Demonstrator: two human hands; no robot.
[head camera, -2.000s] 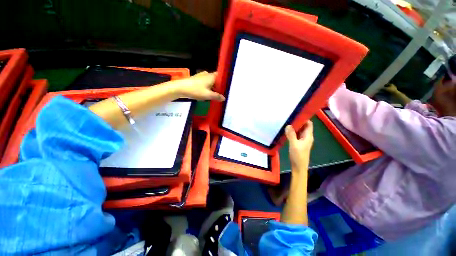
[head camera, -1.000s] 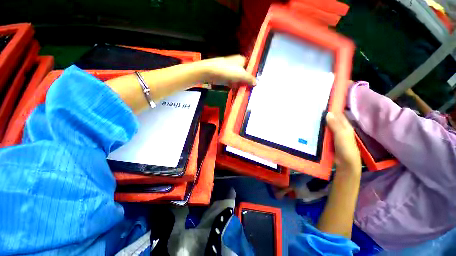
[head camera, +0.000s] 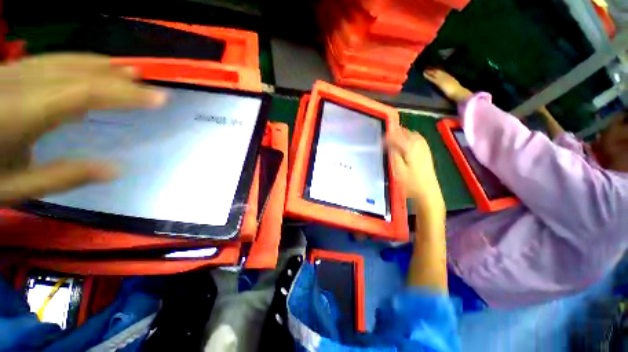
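Observation:
A lit white tablet [head camera: 348,159] lies in its orange-red foam tray [head camera: 344,214] on the bench at the centre. My right hand [head camera: 413,161] rests at the tray's right edge; whether its fingers grip the foam cannot be told. A larger lit white tablet [head camera: 186,158] with a short text line lies on a pile of foam trays at the left. My left hand [head camera: 69,124] is blurred, fingers apart, over this tablet's left part and holds nothing visible. It is cut off by the left edge.
A tall stack of orange-red trays [head camera: 379,45] stands at the back. A dark tablet [head camera: 151,40] lies behind the left pile. A small device [head camera: 336,280] and an open tablet [head camera: 54,300] sit low near my lap. A person's pink sleeve [head camera: 537,172] is at the right.
The held tray with the lit tablet has come down flat onto the bench. My left hand has let go of it and moved left over the larger tablet. The view has shifted.

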